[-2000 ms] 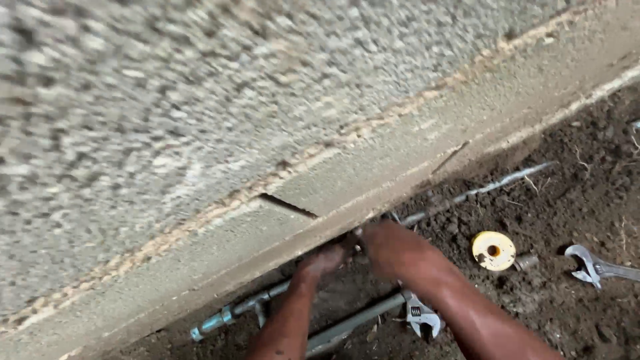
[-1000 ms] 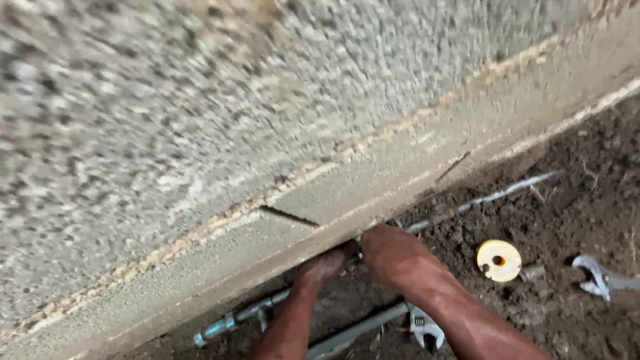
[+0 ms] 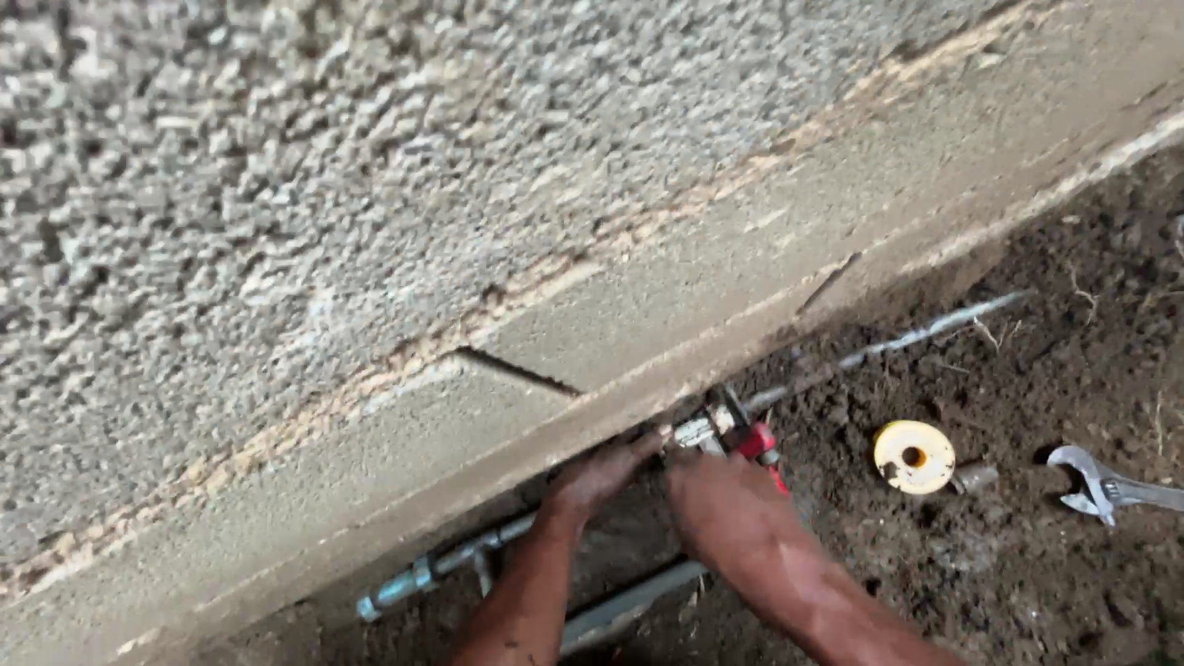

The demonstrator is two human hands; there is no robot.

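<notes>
A metal fitting with red parts [image 3: 708, 430], perhaps a valve, is at the pipe line beside the wall's foot. My right hand [image 3: 726, 490] is curled against its near side, its fingertips hidden. My left hand [image 3: 601, 476] reaches to its left end; blur hides how those fingers sit. A metal pipe [image 3: 499, 535] with a blue-green end coupling [image 3: 398, 590] runs under my left forearm. Beyond the fitting, a thin pipe [image 3: 934, 328] lies in the soil. A thicker grey pipe [image 3: 638, 606] passes between my forearms.
A rough masonry wall [image 3: 370, 185] with a smoother concrete base [image 3: 684, 305] fills the upper left. On the soil at right lie a yellow-and-white tape spool [image 3: 914, 457], a small threaded metal fitting [image 3: 975, 477] and an adjustable wrench [image 3: 1101, 486].
The metal fitting with red parts has come into sight at my hands. My right hand has moved down from the wall's foot. The adjustable wrench beside my right forearm is no longer visible there.
</notes>
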